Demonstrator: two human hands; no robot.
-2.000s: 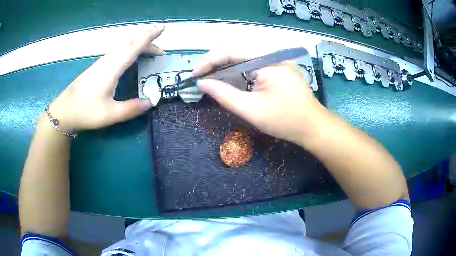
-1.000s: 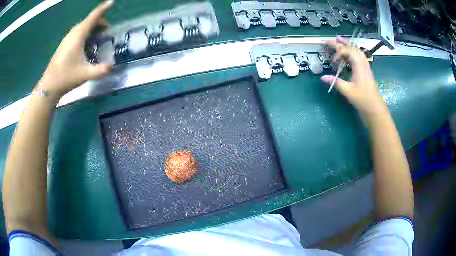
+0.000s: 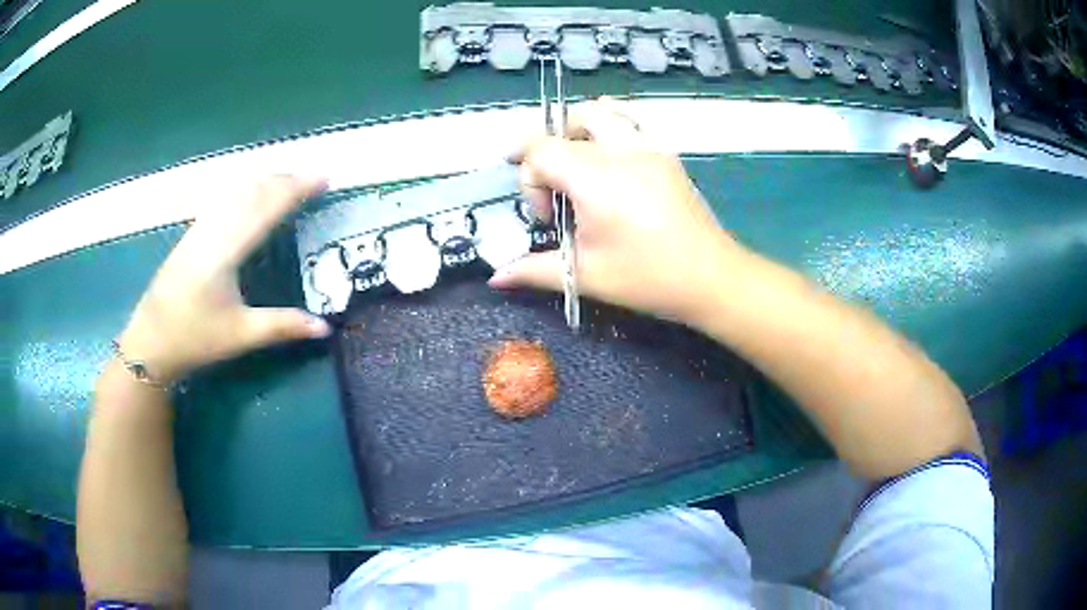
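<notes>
A silver carrier strip (image 3: 411, 256) with rounded tabs lies tilted over the far edge of the black tray (image 3: 429, 477). My left hand (image 3: 221, 292) is at its left end, thumb and fingers spread around that end. My right hand (image 3: 632, 221) holds the strip's right end and also the tweezers (image 3: 569, 262), which cross the palm with the prongs pointing away. My right fingers hide the strip's right end. A round copper-coloured heap of tiny parts (image 3: 521, 379) sits on the tray, with fine specks scattered around it.
Two strips lie end to end on the far green surface, one at top centre (image 3: 513, 48) and one at top right (image 3: 811, 60). Another strip's end (image 3: 36, 155) shows at far left. A white rail (image 3: 775, 125) crosses behind the tray. A metal knob (image 3: 924, 163) stands at the right.
Over the last second, the strip that lay at the right by the rail has come to the tray's far edge, between my hands. The earlier left strip now lies beyond the rail. My right hand moved left.
</notes>
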